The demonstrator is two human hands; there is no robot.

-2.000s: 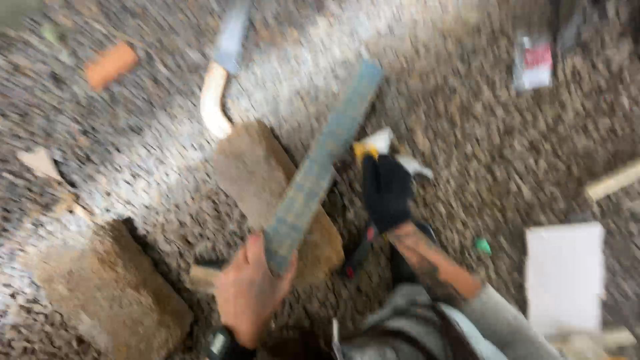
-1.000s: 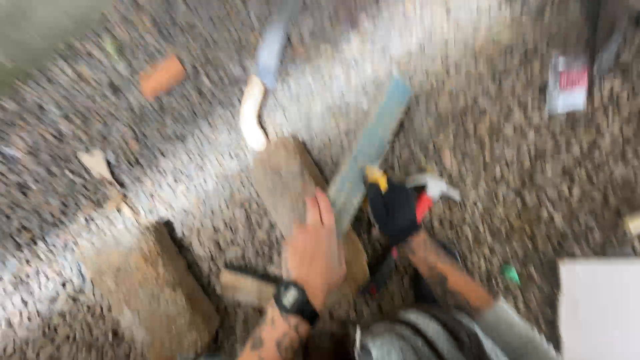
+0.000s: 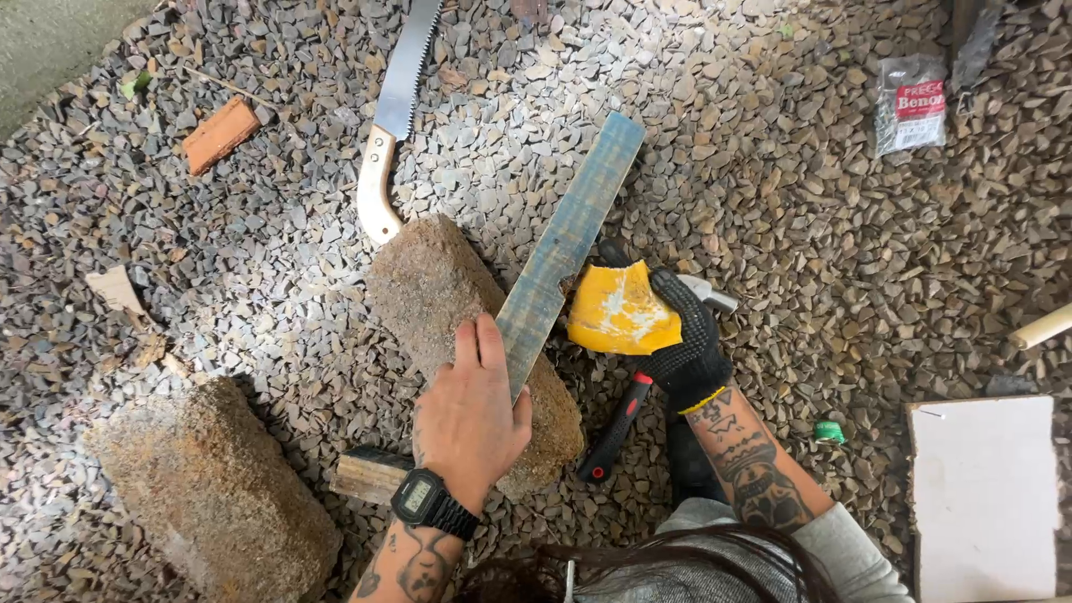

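My bare left hand (image 3: 473,402) grips the near end of a blue-stained wooden board (image 3: 578,234), which lies slanted over a rough stone block (image 3: 435,293). A notch shows in the board's right edge. In a black knit glove, my right hand (image 3: 682,335) holds a worn yellow piece (image 3: 624,310), its material unclear, close beside that notch. A hammer lies partly hidden under the glove; its metal head (image 3: 712,295) shows to the right and its black and red handle (image 3: 615,431) below. Beyond the block rests a pruning saw (image 3: 381,176) with a pale handle.
Gravel covers the ground. A second stone block (image 3: 218,494) sits at lower left, and a short wood offcut (image 3: 368,475) is by my left wrist. Also around are an orange brick piece (image 3: 220,134), a plastic packet (image 3: 911,105), a green cap (image 3: 829,432), a white panel (image 3: 984,494) and a wooden stick (image 3: 1043,327).
The yellow piece now shows its broad face, where earlier only a small part was visible. My left hand has shifted on the board from its near end and back since the first frame.
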